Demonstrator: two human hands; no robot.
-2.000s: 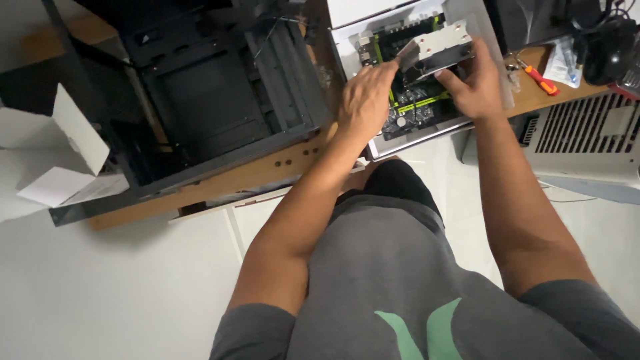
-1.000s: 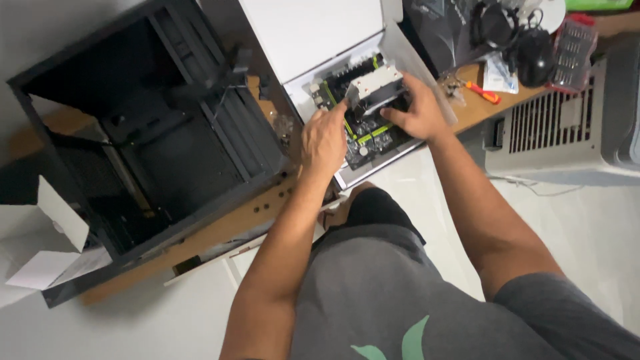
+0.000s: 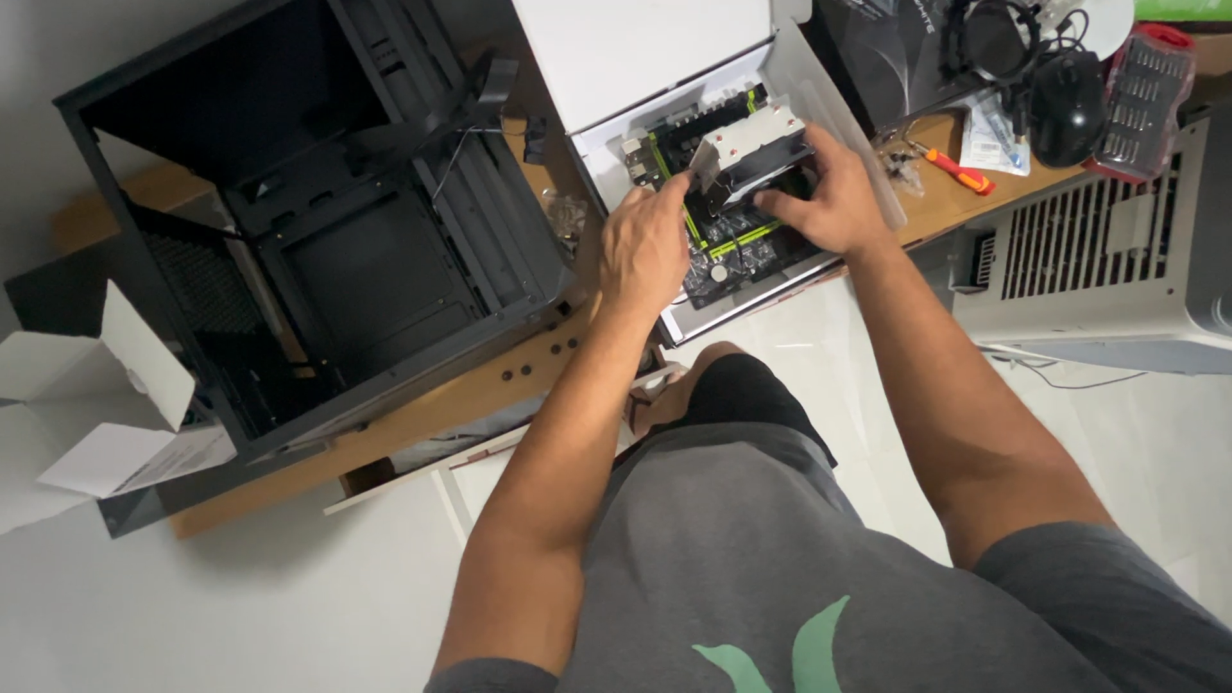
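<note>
A computer motherboard (image 3: 720,273) with green-yellow stripes lies in an open white cardboard box (image 3: 626,135). Over it stands a CPU tower cooler (image 3: 756,144) with a pale metal top and a dark fan on its near side. My right hand (image 3: 835,197) grips the cooler's right end, thumb at the near side and fingers at the far side. My left hand (image 3: 647,245) reaches over the box's left part, its fingertips at the cooler's left end; whether they press on it is hard to tell. The cooler's base is hidden.
A black PC case (image 3: 385,260) lies open on the wooden desk at left, beside an open white carton (image 3: 144,356). Right of the box are a red-orange screwdriver (image 3: 953,171), a small plastic packet (image 3: 994,135), a black mouse (image 3: 1066,108) and a red bit set (image 3: 1145,101).
The view has shifted, bringing more of the desk's right side into frame. Both hands stay at the cooler over the motherboard; no clear change in their hold.
</note>
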